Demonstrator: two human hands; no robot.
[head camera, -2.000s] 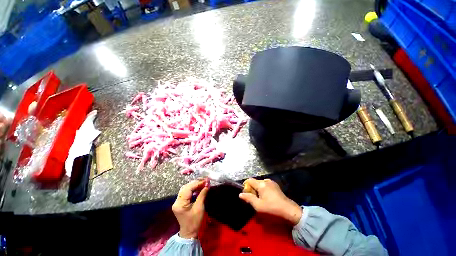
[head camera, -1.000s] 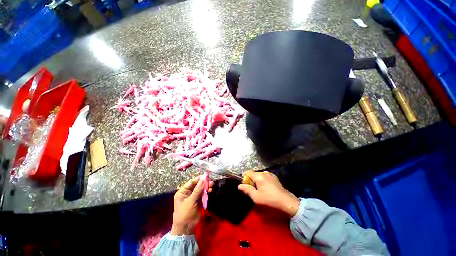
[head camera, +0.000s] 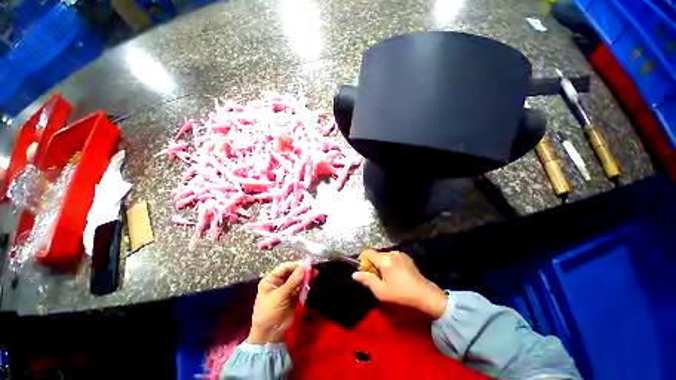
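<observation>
My left hand (head camera: 277, 297) is bare and holds a slim pink moulded part (head camera: 306, 279) upright between thumb and fingers, just off the bench's front edge. My right hand (head camera: 396, 280) grips the wooden handle of a trimming knife (head camera: 368, 265). Its thin blade points left to the upper end of the pink part; whether it touches is too blurred to tell. A loose part pile (head camera: 256, 167) of similar pink pieces lies on the speckled bench (head camera: 244, 269) beyond my hands. More pink parts lie in a blue crate (head camera: 190, 345) below the bench edge.
A black hooded fixture (head camera: 441, 100) stands right of the pile. Wooden-handled tools (head camera: 552, 166) and a small pale blade (head camera: 575, 159) lie beyond it. At left are red trays (head camera: 78, 189), clear bags, white cloth (head camera: 107, 194), a smartphone (head camera: 106, 258) and cardboard (head camera: 138, 226). Blue crates (head camera: 637, 52) stand at right.
The view has tilted, so the bench things sit higher in the picture. The pink part, mostly hidden in my left fingers at first, now shows upright. Both hands keep their holds.
</observation>
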